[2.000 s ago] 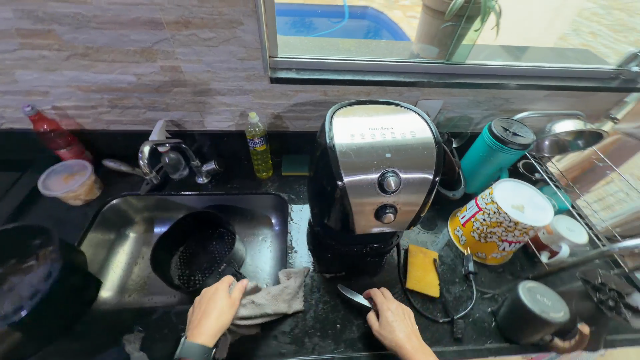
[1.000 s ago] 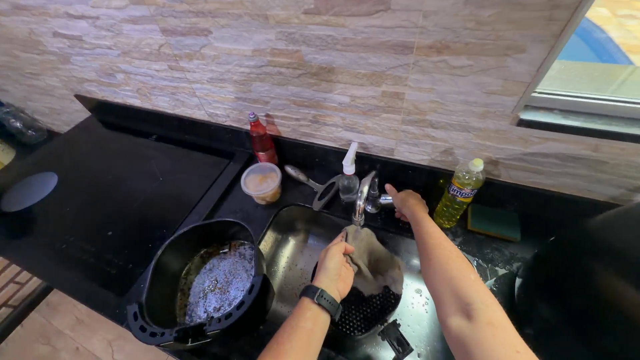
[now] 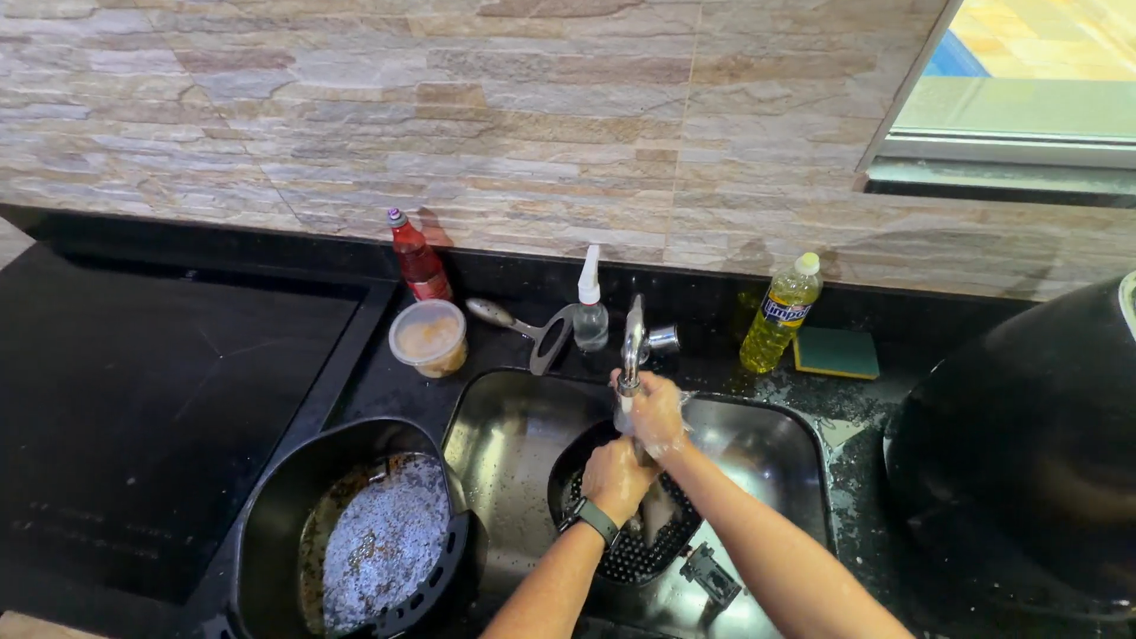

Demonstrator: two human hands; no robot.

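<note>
Water runs from the chrome faucet onto my hands over the sink. My right hand is directly under the spout, closed on the upper part of a wet grey cloth. Just below it, my left hand, with a watch on its wrist, grips the same cloth, whose lower end hangs out beneath. Under both hands, the black perforated air fryer basket lies in the stainless steel sink, its handle piece pointing to the lower right. My fingers partly hide the cloth.
Left of the sink stands a black air fryer drawer with foamy water. Behind are a lidded plastic tub, a red bottle, a peeler-like utensil, a pump bottle, yellow detergent and a sponge. A black appliance stands right.
My right hand has left the faucet's handle and come under the spout onto the cloth. Water now runs over my hands. Two seconds ago the cloth was at the sink's right edge under my left hand.
</note>
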